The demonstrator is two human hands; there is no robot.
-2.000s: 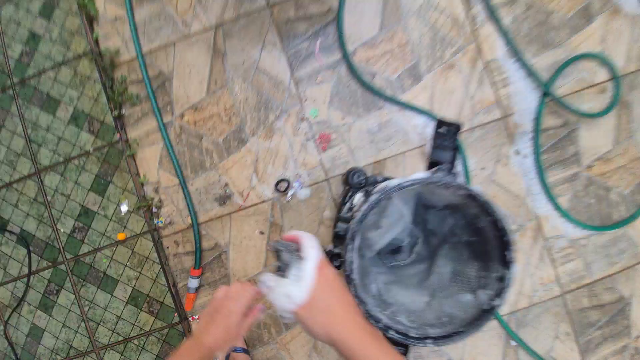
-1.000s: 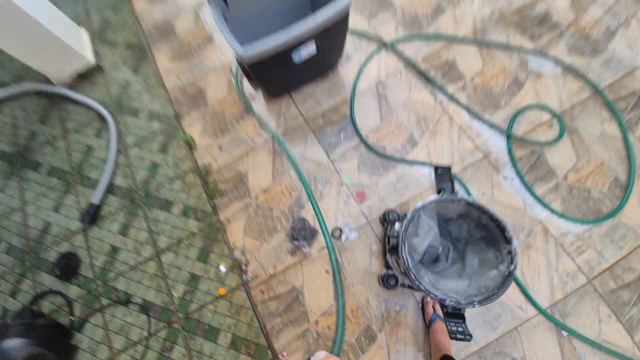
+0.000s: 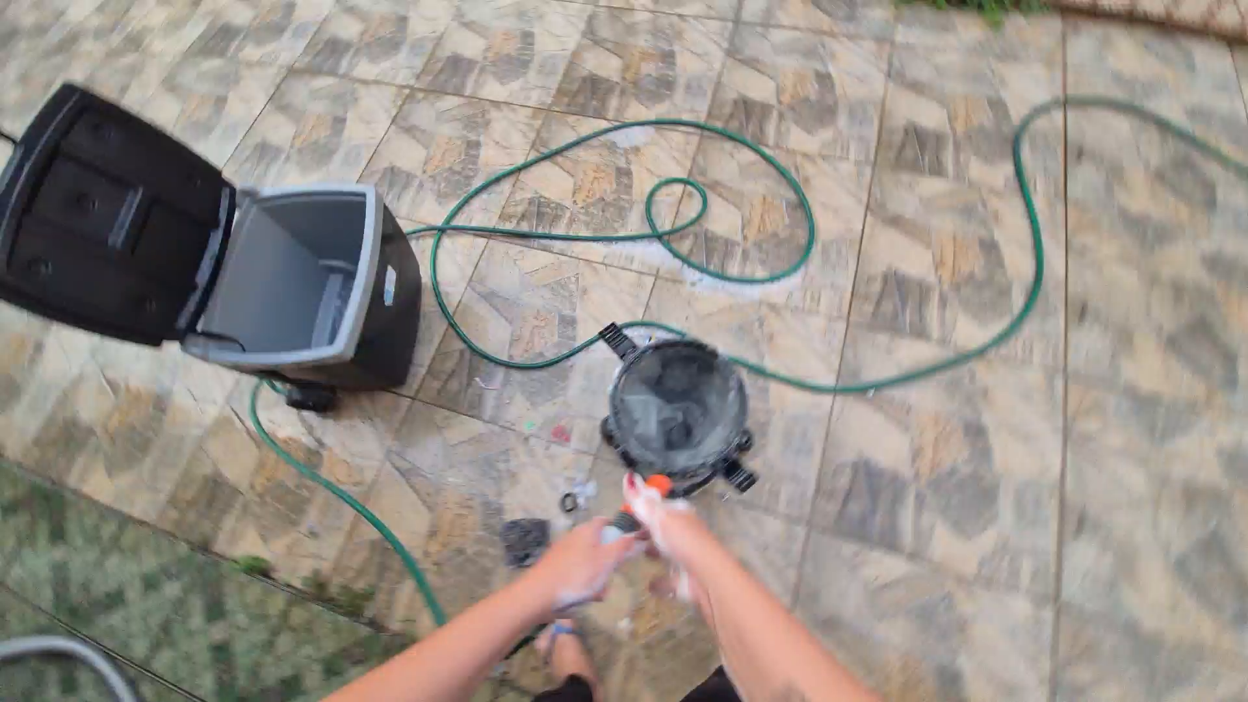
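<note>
Both hands are together just below a round black container [image 3: 678, 405], which has murky grey contents or lining and black latches standing out from its rim. My left hand [image 3: 585, 564] is closed around the body of a hose nozzle with an orange tip [image 3: 658, 485]. My right hand [image 3: 668, 522], with white foam on its fingers, is at the front of the same nozzle, touching it. The nozzle's tip points towards the container. A dark grey cloth or sponge [image 3: 526, 541] lies on the tiles left of my hands, near a small black ring [image 3: 569, 502].
A cooler-like dark bin [image 3: 395, 302] with its lid [image 3: 112, 210] raised stands at the left. A green garden hose [image 3: 809, 210] lies looped over the stone-patterned tiles [image 3: 955, 468] and runs off to the right. Part of a grey hose [image 3: 68, 648] shows at the lower left.
The view has swung a good deal. Two seconds ago the orange-tipped nozzle lay on the floor and my hands handled a dark grey thing with foam; now the nozzle is in my hands and a similar dark thing lies on the tiles.
</note>
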